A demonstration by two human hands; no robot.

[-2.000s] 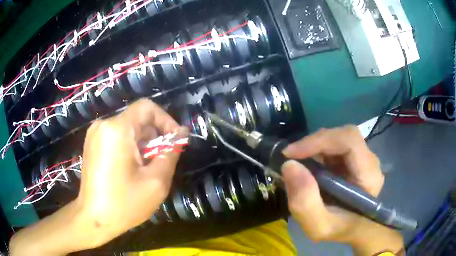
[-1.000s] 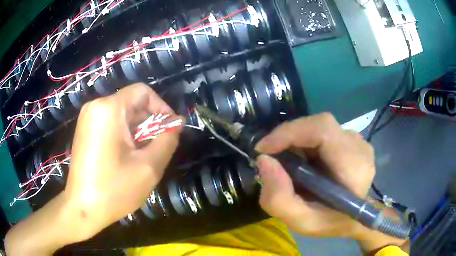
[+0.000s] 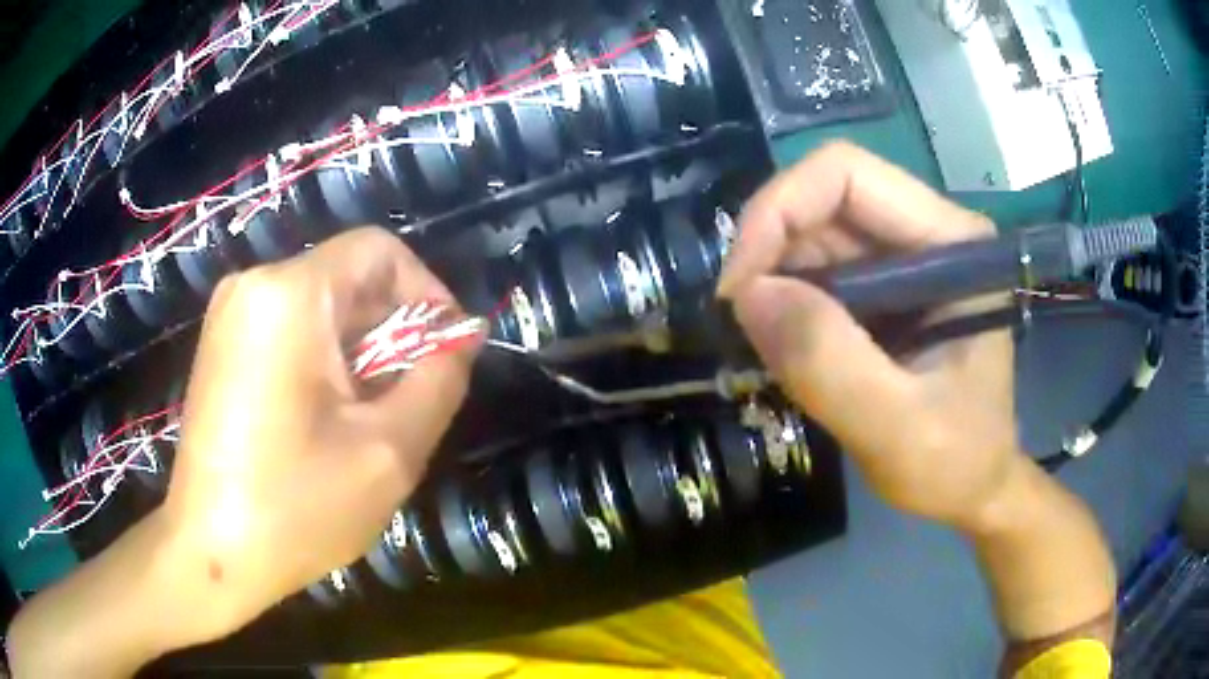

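Observation:
My left hand (image 3: 325, 398) holds a bunch of red and white lead wires (image 3: 418, 338) between thumb and fingers over the middle of the black holding tray (image 3: 636, 570). My right hand (image 3: 875, 332) grips the soldering iron (image 3: 915, 272), held nearly level with its tip pointing left. The bent solder feed tube (image 3: 650, 391) runs below the iron barrel and ends near the left fingertips. A round black component (image 3: 524, 285) with a shiny terminal stands just above the iron's tip. Whether the tip touches anything is unclear.
Rows of components with red and white wires (image 3: 464, 113) lie at the back and left. A small black dish (image 3: 815, 60) with silvery bits and a pale metal box (image 3: 994, 93) stand at the back right. A cable (image 3: 1140, 385) loops at the right. Yellow clothing (image 3: 570, 643) shows below.
The iron has swung from a slant to nearly level, its back end rising, with my right hand moving up and slightly right. My left hand dipped away from its earlier place slightly up-left, still holding the wires.

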